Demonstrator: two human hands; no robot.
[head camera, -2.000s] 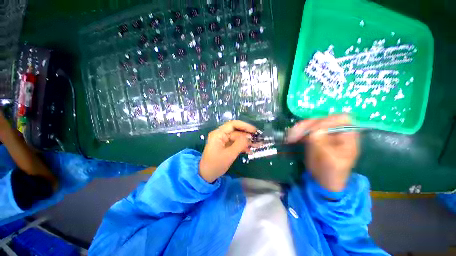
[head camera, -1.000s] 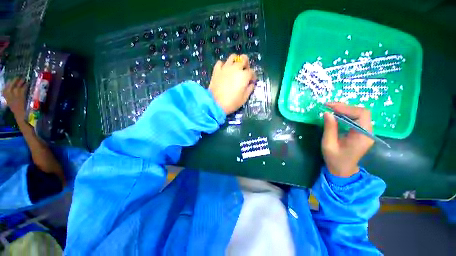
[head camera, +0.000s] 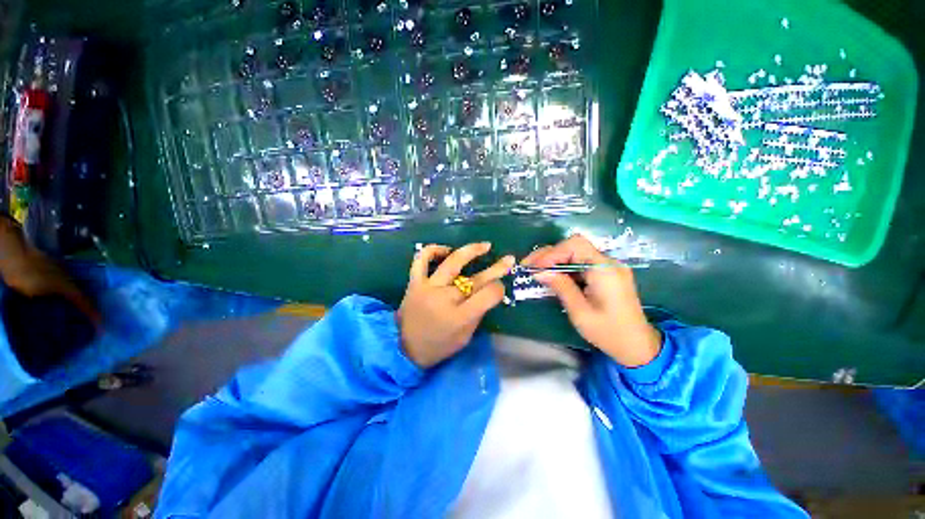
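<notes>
The white adhesive pad sheet with rows of dark dots lies on the dark-green bench, partly covered by fingertips. My left hand, with a yellow ring-like thing on a finger, is at its left end. Its index fingertip and thumb are close to the sheet; whether they pinch a small part cannot be made out. My right hand holds thin metal tweezers over the sheet's right end, tips pointing left. The clear blister tray lies beyond my hands, with dark components in many pockets.
A green plastic bin at the right holds white strips and scattered bits. White scraps lie on the bench. A black box with a red bottle stands at the left. Another person's arm is at the left edge.
My left hand has come back from the tray to the pad sheet. My right hand has moved left from the bin's near edge, bringing the tweezers to the sheet.
</notes>
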